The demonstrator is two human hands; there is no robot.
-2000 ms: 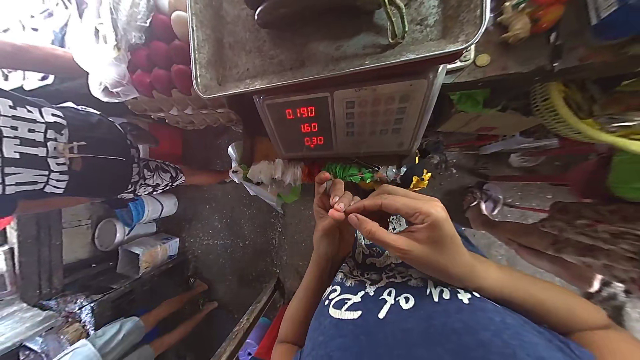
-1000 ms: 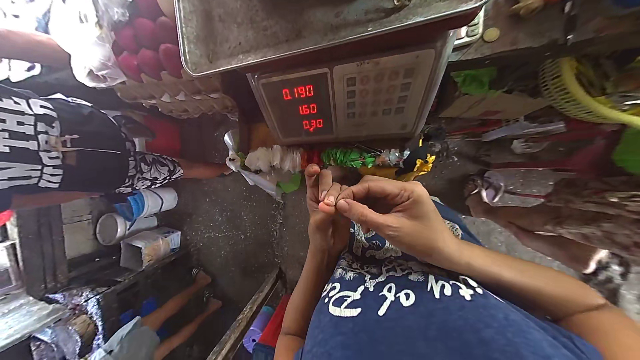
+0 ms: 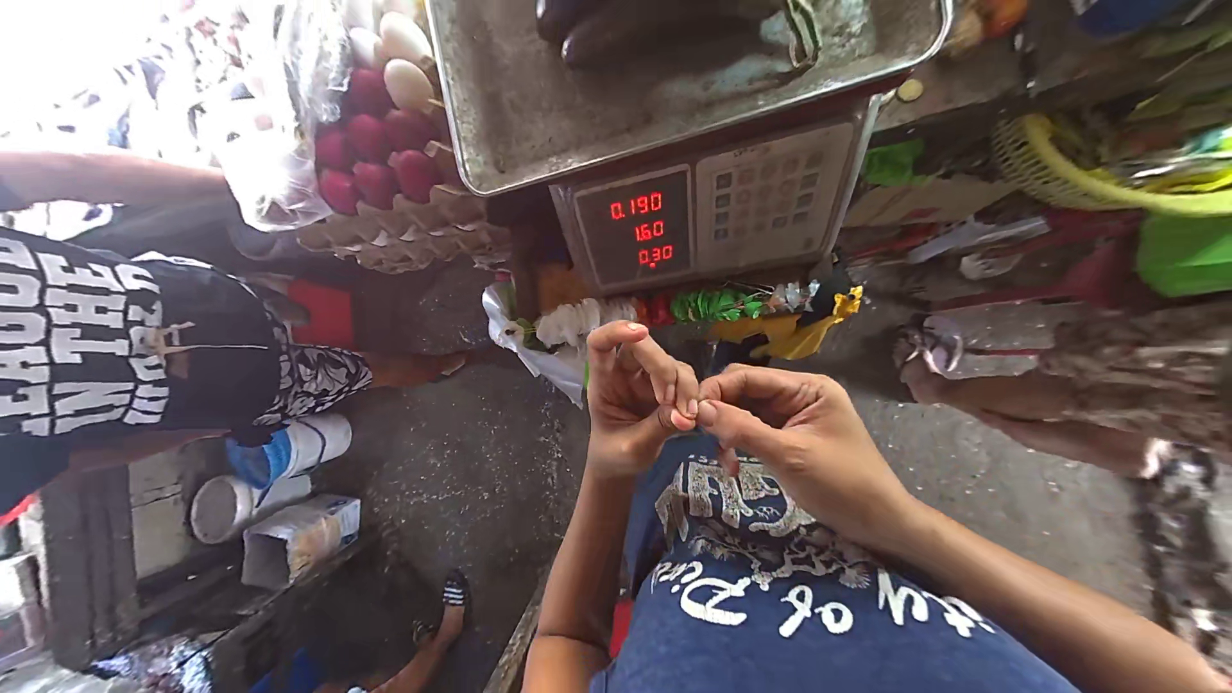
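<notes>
My left hand (image 3: 637,409) and my right hand (image 3: 799,443) meet at the fingertips in front of my navy printed shirt (image 3: 770,616). Thumbs and index fingers pinch close together; whether something tiny is between them cannot be told. The other fingers of the left hand are bent and raised. Just beyond the hands stands a digital scale (image 3: 770,192) with a lit red display (image 3: 635,231). Its metal pan (image 3: 597,135) carries dark eggplants (image 3: 664,34) near the far edge. Green and white plastic strips (image 3: 717,305) hang below the scale.
Red and white eggs (image 3: 369,138) sit on stacked cardboard egg trays (image 3: 404,231) at the left, beside a plastic bag (image 3: 279,164). A person in a black shirt (image 3: 125,337) stands at the left. A yellow basket (image 3: 1054,168) is at the right, with another person's legs (image 3: 1039,399) below it. White buckets (image 3: 226,508) stand lower left.
Both hands stay pinched together at the fingertips. The lower-left person's legs have shifted. The display looks the same.
</notes>
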